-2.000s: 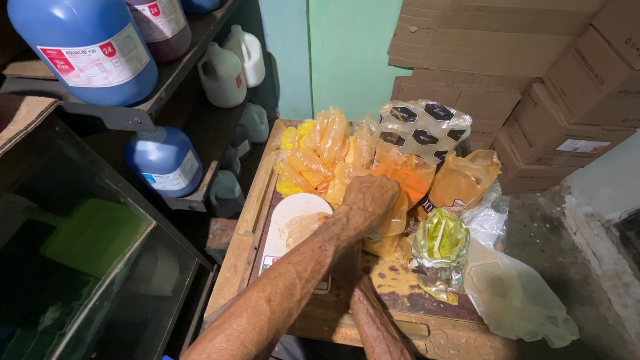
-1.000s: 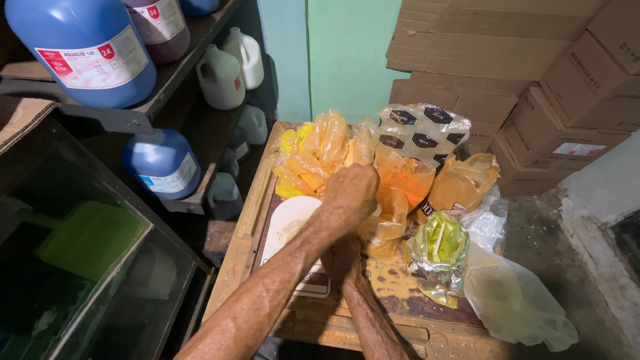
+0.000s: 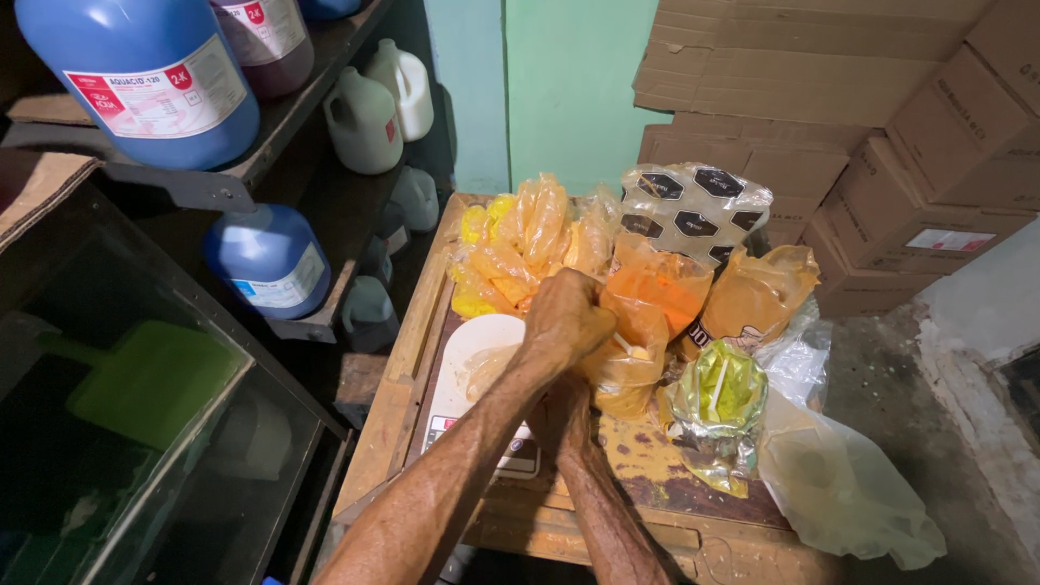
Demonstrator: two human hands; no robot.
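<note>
My left hand (image 3: 569, 317) is curled into a fist above the right edge of a white digital scale (image 3: 479, 337), beside an open orange-stained plastic bag (image 3: 630, 378) with a white spoon. Below it, my right hand (image 3: 561, 406) is largely hidden by my left wrist; what either hand holds cannot be seen. A clear plastic bag (image 3: 485, 370) lies on the scale. Filled, knotted bags (image 3: 520, 244) of orange and yellow material are heaped behind my left hand. To the right stand a bag of bright orange powder (image 3: 662, 288) and a foil-like bag of yellow-green powder (image 3: 725, 386) with a white spoon.
A brown-orange bag (image 3: 756, 296) and a patterned bag (image 3: 691, 207) stand at the back right; an empty-looking translucent bag (image 3: 845, 479) hangs over the table's right edge. Shelves (image 3: 284, 122) with blue jugs (image 3: 268, 260) and a glass-sided case (image 3: 154, 390) flank the left. Cardboard boxes (image 3: 951, 211) are stacked right.
My left hand has shifted slightly left from over the open orange-stained bag, so more of that bag and its white spoon show. The bags around it have stayed in place.
</note>
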